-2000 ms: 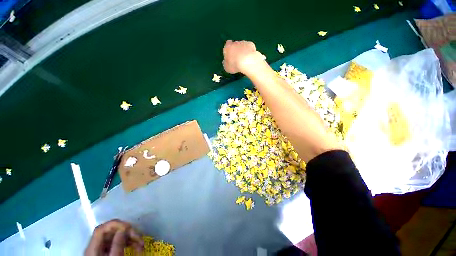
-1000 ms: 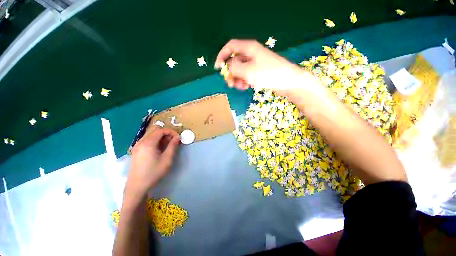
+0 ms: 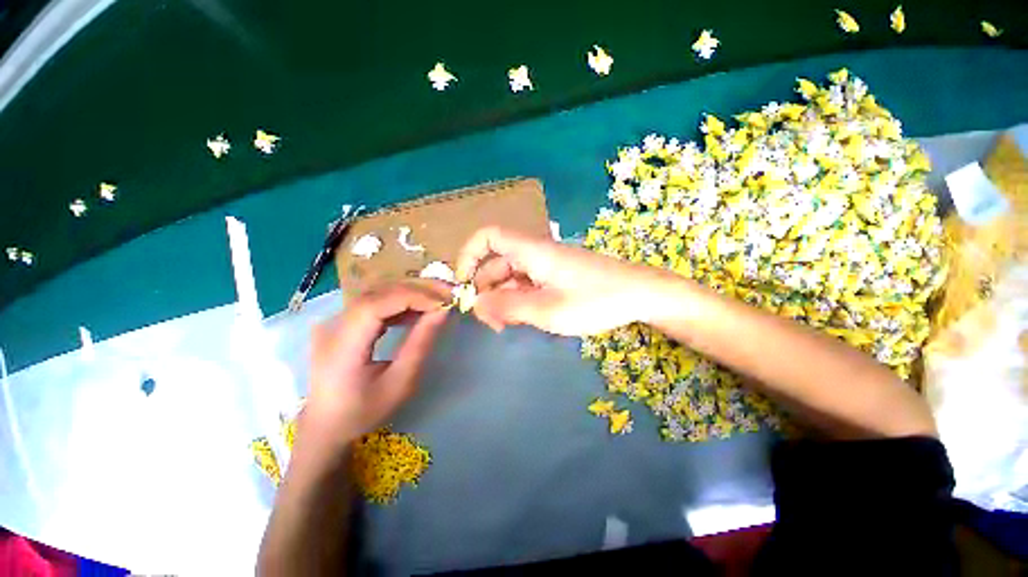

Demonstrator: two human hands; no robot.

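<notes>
My right hand (image 3: 524, 282) holds a small yellow-and-white moulded piece (image 3: 463, 296) between its fingertips. My left hand (image 3: 378, 344) meets it there, with its fingertips at the piece; whether it pinches a small yellow part is too small to tell. Both hands are over the lower edge of the cardboard pad (image 3: 485, 214). The white disc (image 3: 436, 272) is partly hidden behind the fingers. A large heap of yellow-and-white pieces (image 3: 767, 237) lies right, partly under my right forearm. A low pile of small yellow parts (image 3: 389, 464) lies beside my left forearm.
The green conveyor belt (image 3: 361, 79) crosses the top with spaced pieces (image 3: 520, 79) on it. A dark slim tool (image 3: 324, 257) lies at the cardboard's left end. A clear bag (image 3: 981, 372) with yellow contents and a white label (image 3: 976, 193) is far right. White tape (image 3: 242, 265) crosses the bench edge.
My right hand has come down from over the belt with the piece and met my left hand. My left hand has moved up from the yellow pile to the cardboard. More pieces show on the belt.
</notes>
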